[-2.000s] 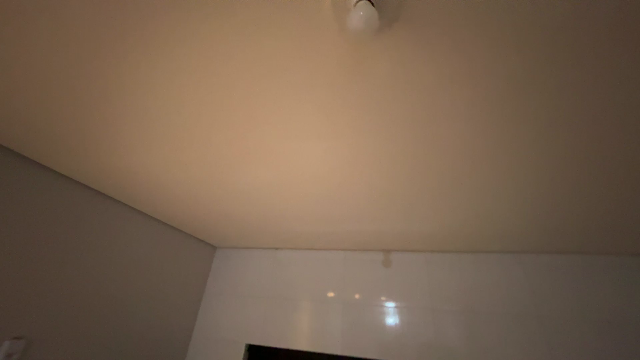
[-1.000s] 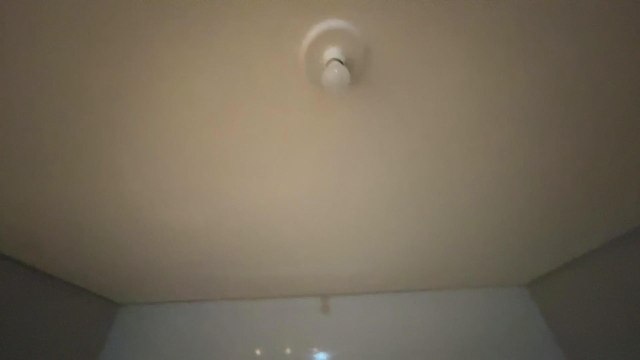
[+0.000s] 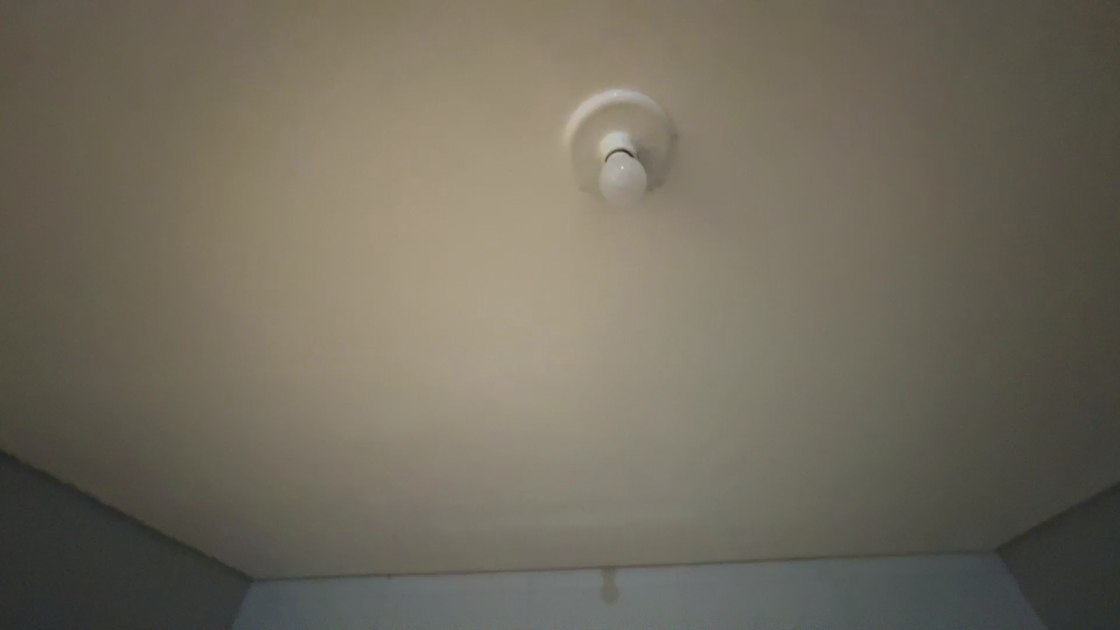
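Neither my left hand nor my right hand is in the head view, so what they hold or touch is hidden. Overhead, a white light bulb (image 3: pixel 623 179) sits in a round white ceiling lamp holder (image 3: pixel 619 109), a little right of the middle and in the upper part of the view. The bulb looks unlit. A thin dark ring shows between the bulb and its socket.
A plain pale ceiling (image 3: pixel 490 350) fills most of the view. Along the bottom runs a pale wall (image 3: pixel 787 595) with a small brownish mark (image 3: pixel 609 586) at its top edge. Darker walls stand at the left (image 3: pixel 79 560) and right (image 3: pixel 1067 560).
The view has tilted up. The lamp holder, cut off at the top edge two seconds ago, now shows whole, and the dark-edged opening and light reflections on the far wall are out of view.
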